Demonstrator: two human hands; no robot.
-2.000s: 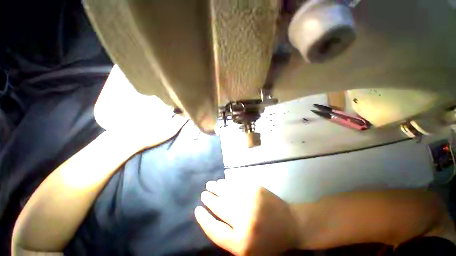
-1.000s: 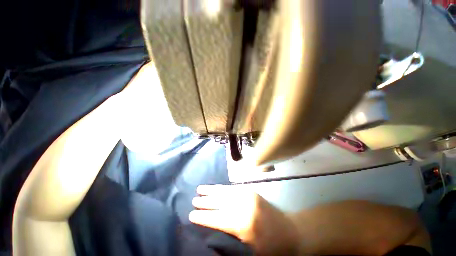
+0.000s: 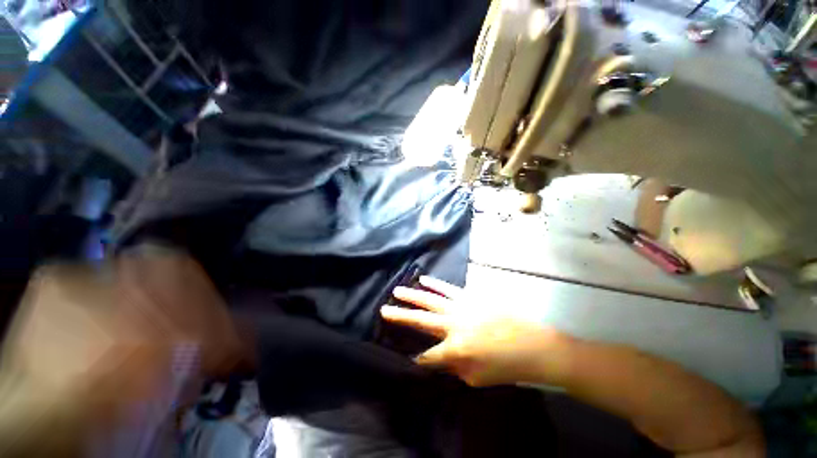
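Dark garment cloth (image 3: 296,215) covers the left of the machine bed and runs up to the presser foot and needle (image 3: 479,170) in bright light. My right hand (image 3: 448,326) lies on the cloth's right edge below the needle, fingers spread; whether it pinches cloth I cannot tell. My left hand (image 3: 116,331) is at the lower left, large and strongly blurred, with dark cloth close beside it; its fingers cannot be made out. The cream machine head (image 3: 699,116) stands at the upper right.
Thread snips (image 3: 658,250) with red-pink handles lie on the pale machine bed (image 3: 555,241), right of the needle. A dark box (image 3: 797,353) is at the right edge. A blue-white frame (image 3: 90,98) stands at the upper left. Light cloth (image 3: 322,438) shows at the bottom.
My left hand has moved from beside the needle to the lower left. My right hand stays near the cloth's edge. The view has shifted, showing more of the left side and machine head.
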